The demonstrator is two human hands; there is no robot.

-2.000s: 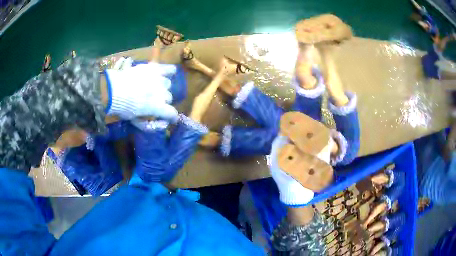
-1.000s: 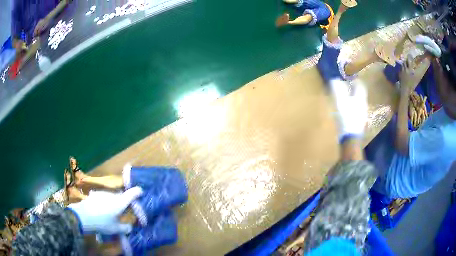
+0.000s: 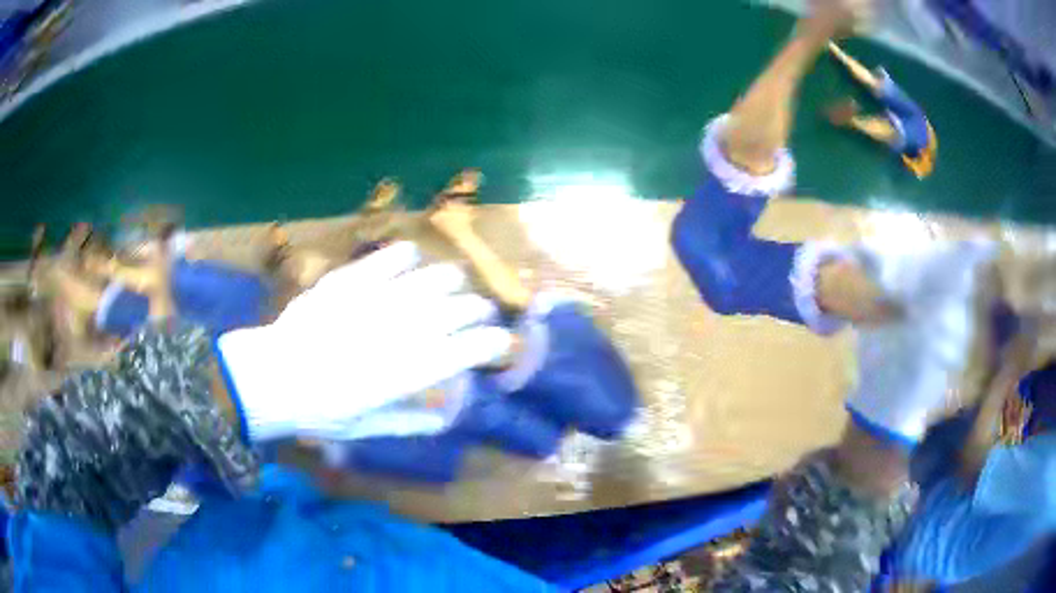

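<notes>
My right hand, in a white knitted glove, is around one leg of a leg assembly with blue shorts and pale frayed hems. Its other leg points up over the green belt. My left hand, also gloved, lies over another leg assembly on the bench; its palm side is hidden and the view is blurred, so I cannot tell whether it grips. One leg of that piece points toward the belt.
The tan bench borders the green belt. More leg assemblies lie at the left. A small blue-and-orange figurine piece is on the belt. A blue crate stands at the near edge. A person's blue sleeve is at right.
The view has swung back left. My right hand has drawn a leg assembly from the far right toward me. My left hand remains at the leg pieces on the left.
</notes>
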